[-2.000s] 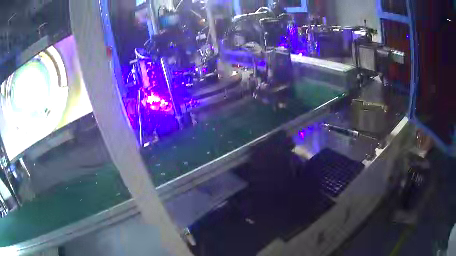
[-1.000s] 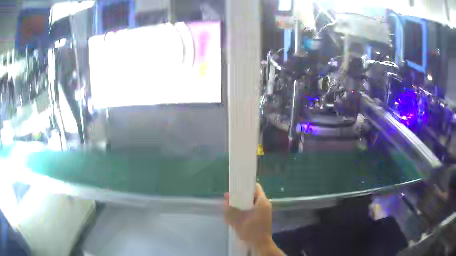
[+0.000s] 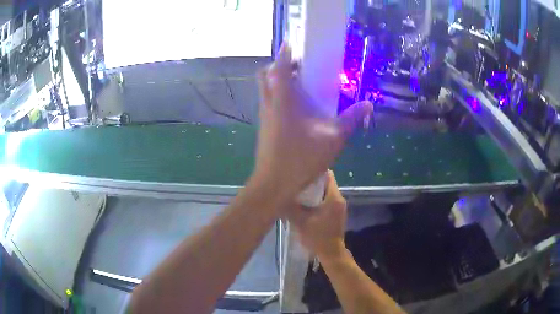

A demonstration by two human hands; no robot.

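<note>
The white-grey machine frame post [image 3: 322, 49] stands upright close in front of me. My left hand [image 3: 304, 135] reaches in from the lower left and lies across the post, fingers along its left side and thumb sticking out to the right. My right hand [image 3: 322, 221] is wrapped around the post lower down, just below my left hand. The green conveyor belt [image 3: 153, 150] runs behind the post, with small pale parts [image 3: 393, 147] spaced on it, mostly right of the post.
A bright washed-out monitor [image 3: 187, 30] stands behind the belt. Machinery with a purple-pink light [image 3: 347, 80] is at the right. The belt's silver rail [image 3: 430, 188] crosses in front. A cream-white cabinet [image 3: 52, 233] is at lower left. Dark trays [image 3: 473, 257] lie below the belt at right.
The view has turned left from the machine side to face the post, then tipped down. My right hand came into view on the post, and my left hand has since joined above it.
</note>
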